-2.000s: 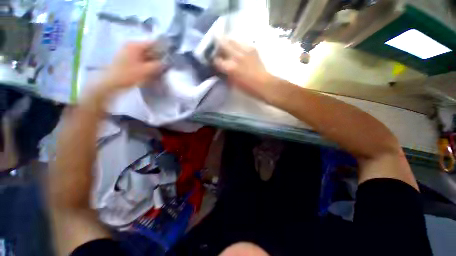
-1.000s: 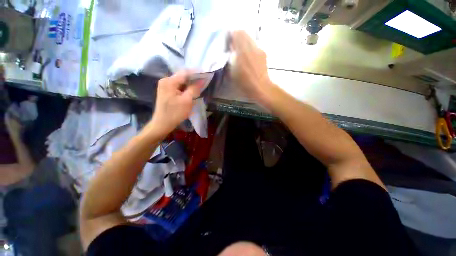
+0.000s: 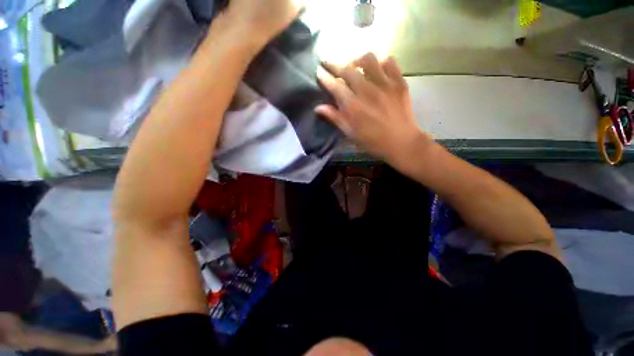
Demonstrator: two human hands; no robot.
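Cloth pieces, dark grey point(image 3: 281, 73) and light grey point(image 3: 261, 139), lie bunched over the left part of the table and hang over its front edge. My left hand point(image 3: 263, 15) is at the top edge of the picture on the cloth, partly cut off; its fingertips and grip cannot be made out. My right hand point(image 3: 372, 104) is at the right edge of the dark grey cloth, fingers spread, fingertips by the bright glare. The needle area is washed out.
Orange-handled scissors point(image 3: 610, 139) lie at the right table edge beside a red-handled tool point(image 3: 623, 122). A yellow tag point(image 3: 528, 12) is at the upper right. A plastic bag point(image 3: 17, 104) lies far left. Red material point(image 3: 243, 208) and heaped cloth point(image 3: 76, 236) are below the table.
The view has shifted. My left hand has moved up and away over the cloth. My right hand has opened and spread its fingers. More dark grey cloth faces show.
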